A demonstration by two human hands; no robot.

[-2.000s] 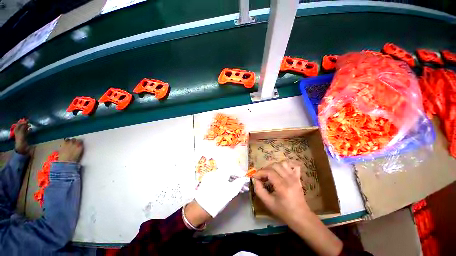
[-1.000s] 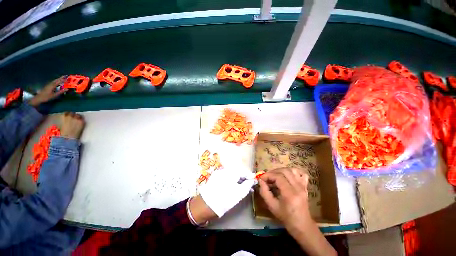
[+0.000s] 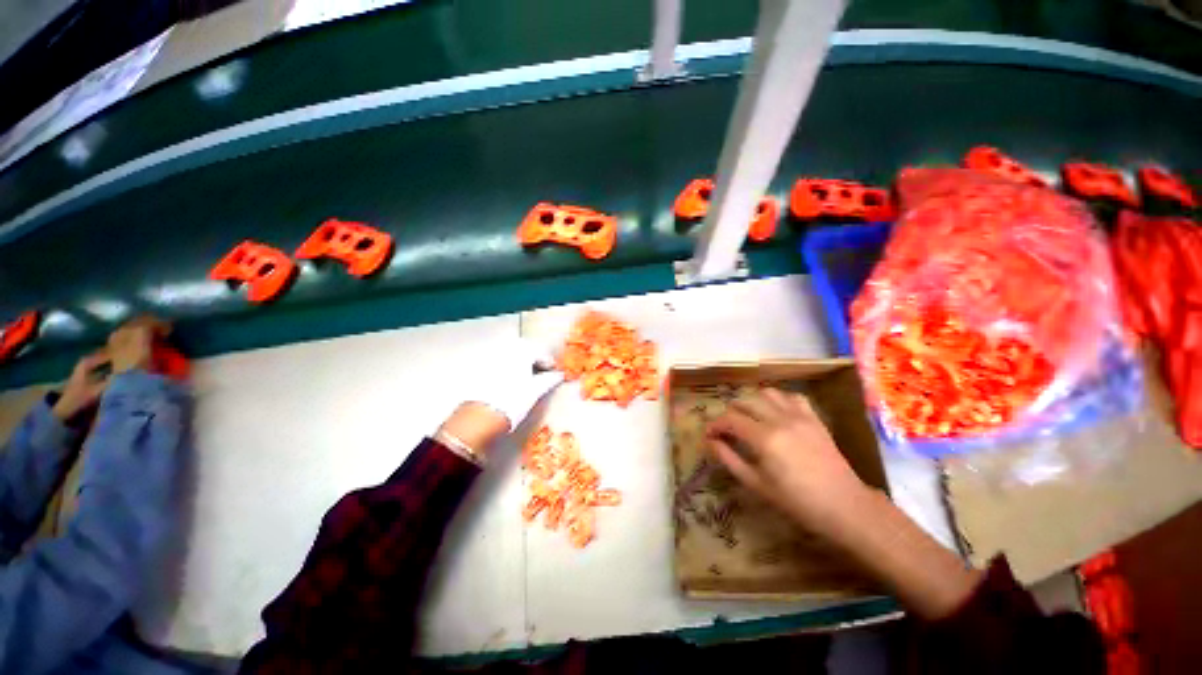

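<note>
My left hand (image 3: 512, 390), in a white glove, is at the left edge of the upper pile of small orange plastic parts (image 3: 609, 359). Its fingertips are blurred, so I cannot tell if they hold a part. A second, looser pile of small orange parts (image 3: 567, 485) lies nearer me on the white bench. My bare right hand (image 3: 778, 446) is over the shallow cardboard box (image 3: 778, 580), fingers bent down among tiny dark metal parts (image 3: 712, 512). Whether its fingertips hold one is hidden.
Orange controller shells (image 3: 567, 230) lie along the green belt behind a pale metal upright (image 3: 758, 139). A clear bag of orange parts (image 3: 989, 303) sits on a blue basket (image 3: 833, 284) at right, above a cardboard sheet (image 3: 1055, 508). A co-worker's denim sleeve (image 3: 119, 475) is at left.
My left hand has moved from beside the box up and left to the upper pile. My right hand has parted from it and reached further over the box. The co-worker's hands have come together.
</note>
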